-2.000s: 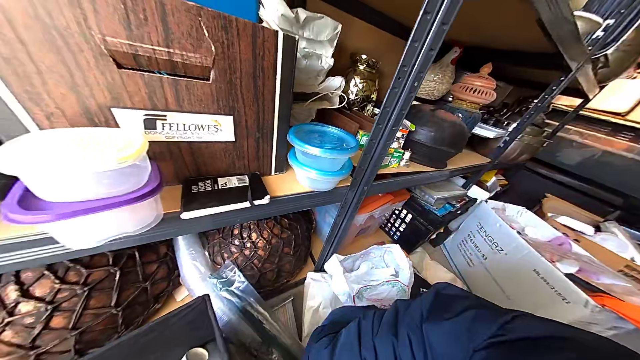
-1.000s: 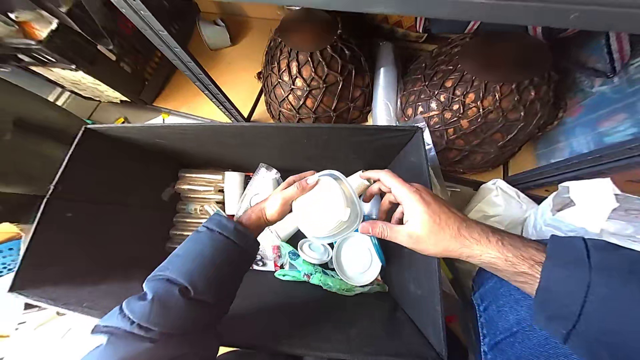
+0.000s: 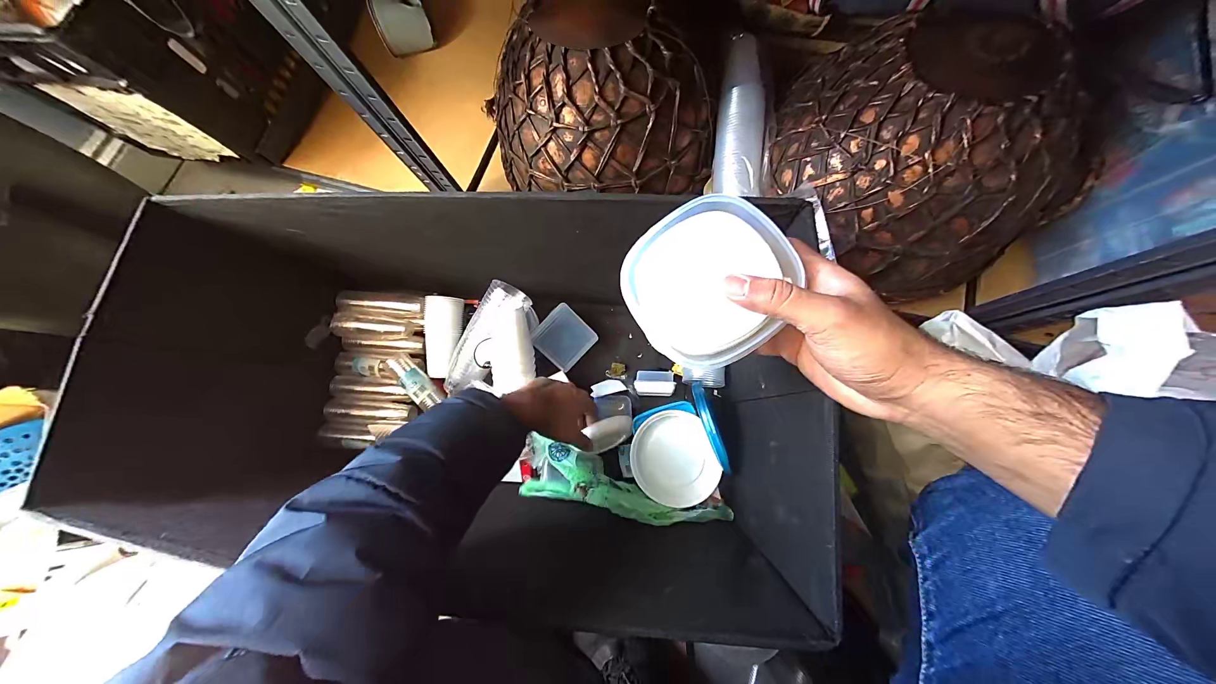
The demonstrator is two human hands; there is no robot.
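My right hand [image 3: 845, 328] grips a squarish plastic container [image 3: 708, 280] with white in its middle, thumb on top, above the right part of a black fabric storage box [image 3: 570, 579]. My left hand [image 3: 553, 410] reaches down into the box, its fingers at a small white cup or lid [image 3: 608, 433]; whether it grips that is hard to tell. Close by lie a round white lid or tub [image 3: 675, 459], a blue lid [image 3: 711, 427], a green plastic bag [image 3: 608, 492] and a clear square lid [image 3: 565, 337]. Further left are stacked white cups [image 3: 444, 335] and several wrapped stacks [image 3: 375, 366].
Behind the box stand two net-wrapped round vessels [image 3: 603, 104], [image 3: 921, 161] with a stack of clear plastic cups [image 3: 739, 123] between them. A metal shelf post [image 3: 356, 90] rises at the back left. White plastic bags [image 3: 1111, 347] lie at the right, above my jeans.
Both hands were at the container a second ago. Now my right hand alone holds it, and my left hand has gone down among the things in the box.
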